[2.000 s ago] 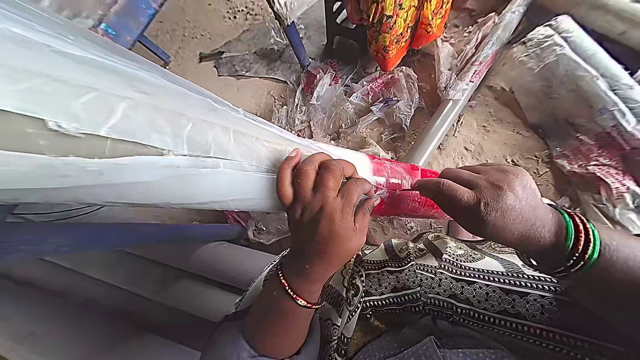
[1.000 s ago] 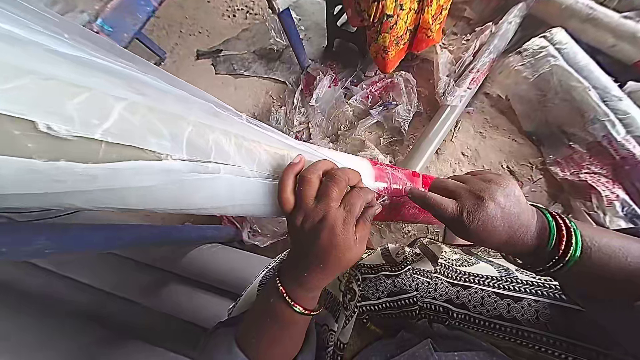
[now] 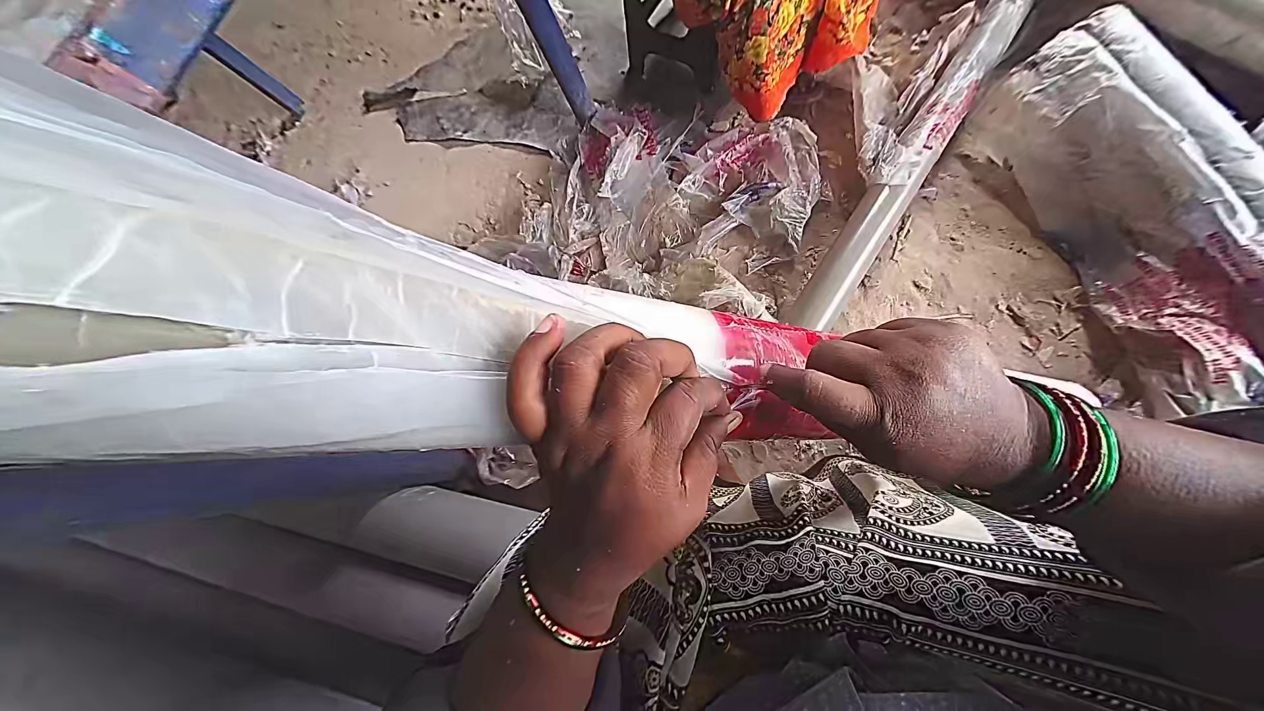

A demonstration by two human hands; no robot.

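A long roll wrapped in whitish translucent plastic film [image 3: 395, 385] runs from the left edge to the middle, and red printed film [image 3: 765, 341] covers its narrower right end. My left hand [image 3: 632, 434] is curled over the roll just left of the red part, its fingers gripping the film near the seam. On the red end rests my right hand [image 3: 889, 405], with the index finger stretched toward the left fingertips and the other fingers bent. Whether the right hand pinches any film cannot be told. Patterned black and white cloth [image 3: 839, 553] lies beneath both hands.
Crumpled clear and red plastic [image 3: 691, 197] lies on the sandy ground beyond the roll. A wrapped tube [image 3: 879, 217] slants behind it. More wrapped rolls [image 3: 1145, 178] are at the right, pale tubes [image 3: 434, 528] at the lower left. A blue metal leg [image 3: 558, 59] and orange floral cloth [image 3: 780, 49] are at the top.
My right index finger has shifted slightly left along the red film, toward my left fingertips. The left hand keeps its grip at nearly the same spot.
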